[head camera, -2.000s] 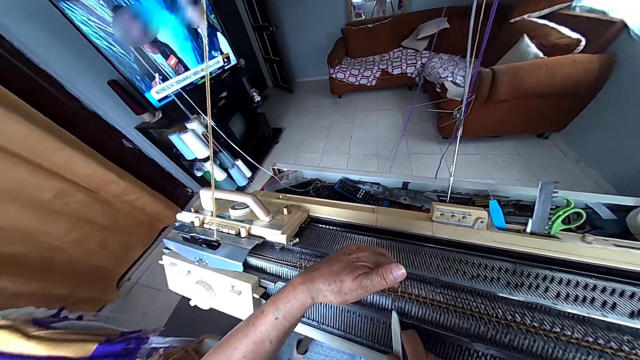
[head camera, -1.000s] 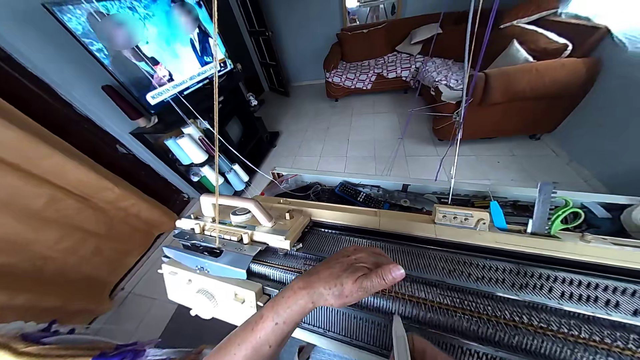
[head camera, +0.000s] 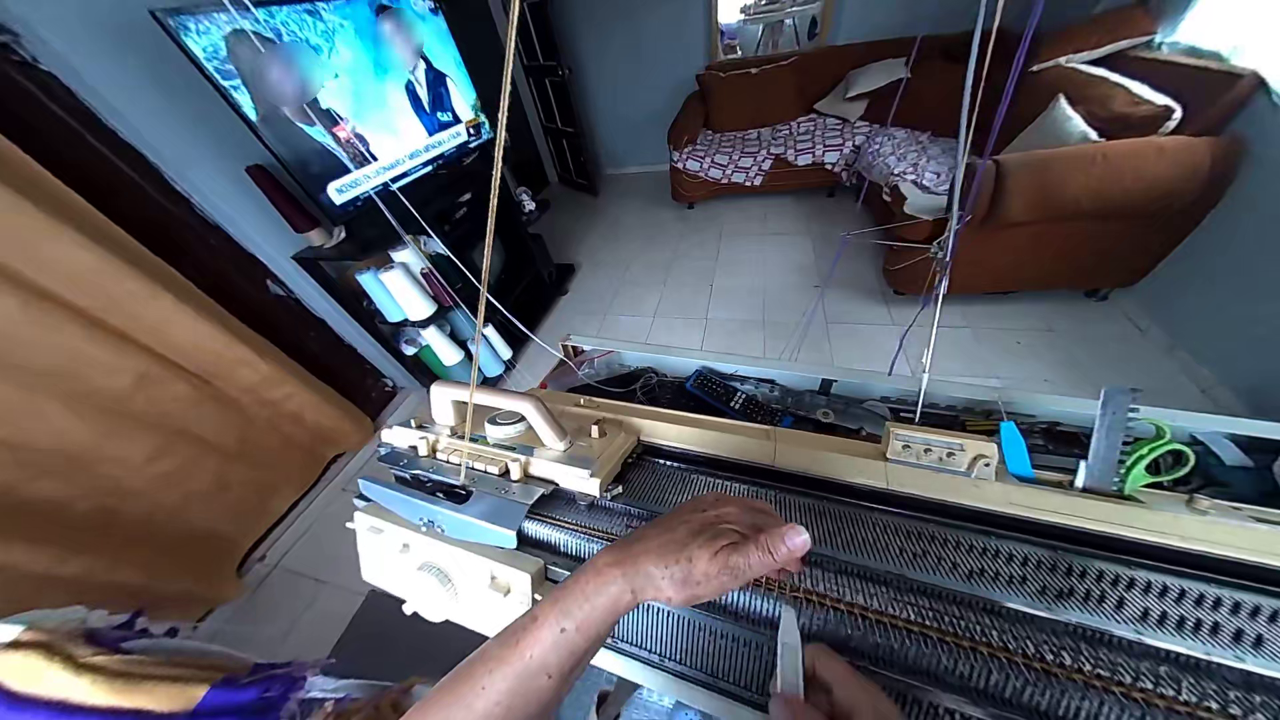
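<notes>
My left hand (head camera: 705, 548) reaches over the needle beds of a knitting machine (head camera: 900, 560), palm down, with its fingers out of sight beneath it. Low in the view, my right hand (head camera: 835, 690) grips a flat, pale tool with a tapered tip (head camera: 789, 640), which points up at the gap between the beds. A golden-brown strand of yarn (head camera: 880, 612) runs along that gap. At the left end of the beds stands the cream-coloured carriage (head camera: 540, 440) with its handle, and a tan yarn (head camera: 490, 230) comes down into it.
Behind the beds, a long tray holds a remote control (head camera: 735, 397), a blue tool (head camera: 1015, 450) and green-handled scissors (head camera: 1155, 458). A row counter (head camera: 940, 450) sits on the rear rail. More yarns hang at the right. Yarn cones (head camera: 408, 292) stand below the television (head camera: 330, 90).
My left hand keeps much the same place over the beds. The pale tool in my right hand stays close to the front bed.
</notes>
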